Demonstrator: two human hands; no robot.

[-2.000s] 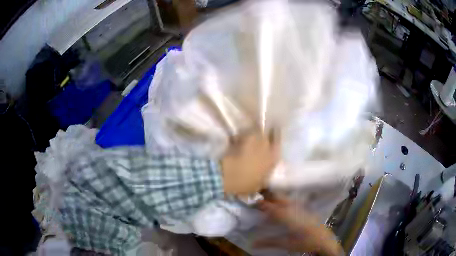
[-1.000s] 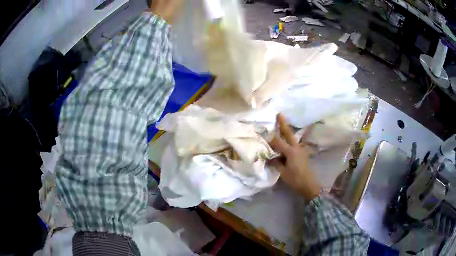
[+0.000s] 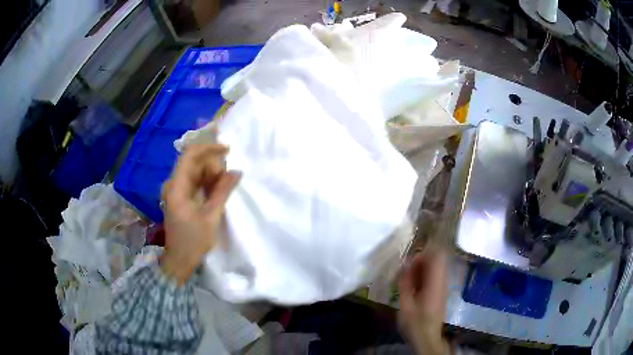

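A large white cloth (image 3: 312,180) lies spread over the side table in the middle, on top of cream and white pieces (image 3: 409,69) whose edges show at its far and right sides. My left hand (image 3: 198,201) is at the cloth's left edge, thumb and fingers bent together on it. My right hand (image 3: 423,298) is blurred, low at the right, near the cloth's lower right edge and beside the sewing machine table; whether it touches or holds anything is unclear.
A blue crate (image 3: 163,118) stands beyond the table at left. A white cloth heap (image 3: 97,243) lies low at left. At right are the overlock machine (image 3: 572,187), its shiny cloth plate (image 3: 493,194) and a blue pad (image 3: 507,290). A thread cone (image 3: 547,10) stands at the far right.
My left hand has come down and back from the top, and the white cloth now covers the bunched cream pieces. My right hand has left the pile and moved down. The view has shifted right.
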